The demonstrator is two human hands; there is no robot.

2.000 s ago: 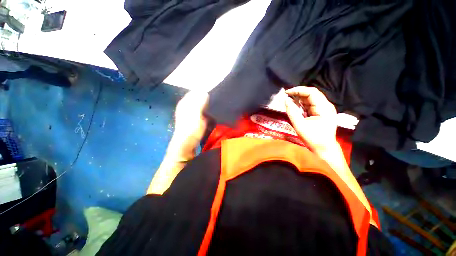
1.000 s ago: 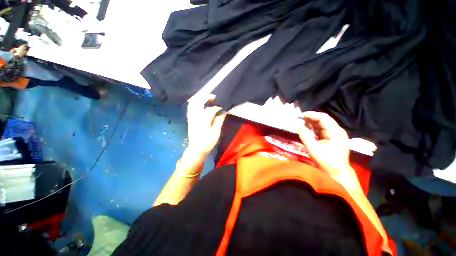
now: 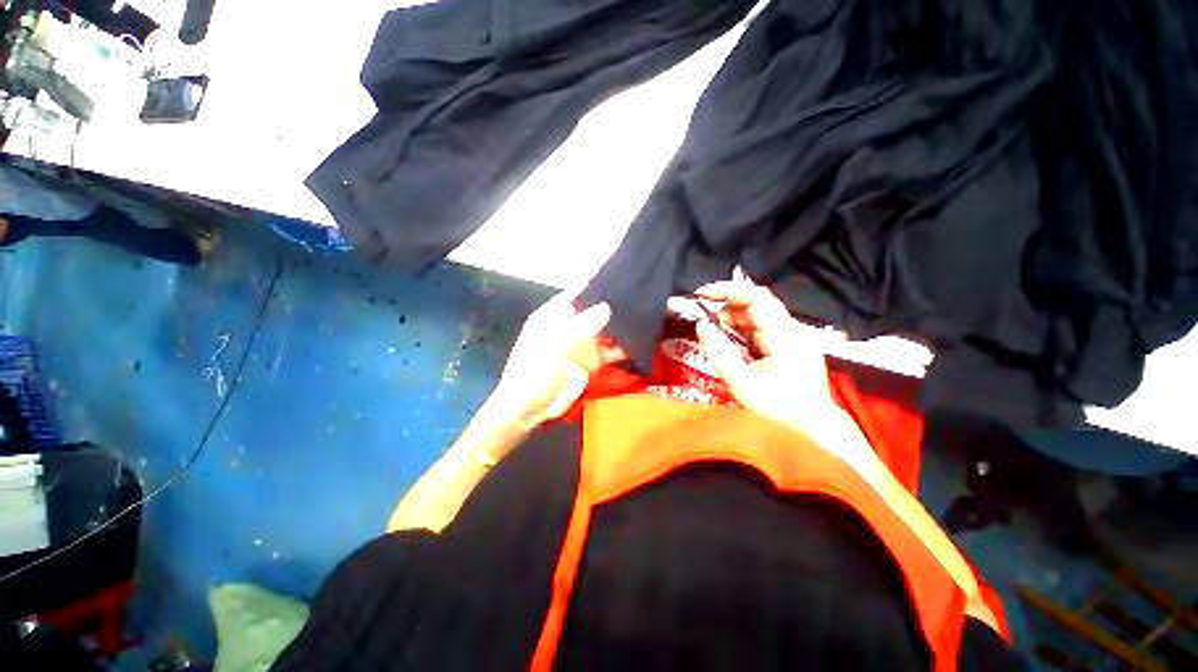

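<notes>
A dark garment (image 3: 907,171) lies in a rumpled heap on the right of the white table (image 3: 526,230), and one narrow end hangs over the table edge between my hands. My left hand (image 3: 552,355) grips the left edge of that end with thumb and fingers. My right hand (image 3: 755,348) is just right of it, fingers bent around a small dark thing, possibly thread snips, mostly hidden in the palm. Another dark leg-like piece (image 3: 460,145) lies flatter to the left, its end at the table edge.
My red-orange apron (image 3: 683,440) is under my hands. A small dark rectangle (image 3: 174,100) lies on the table's left end. The blue floor (image 3: 329,394) shows below left, with a pale green bag (image 3: 256,628) and a thin cord. A wooden stool (image 3: 1090,624) stands at the lower right.
The garment end between my hands is now narrower and bunched, where a wide hem edge was stretched. My right hand has moved left, closer to my left hand. The view has shifted.
</notes>
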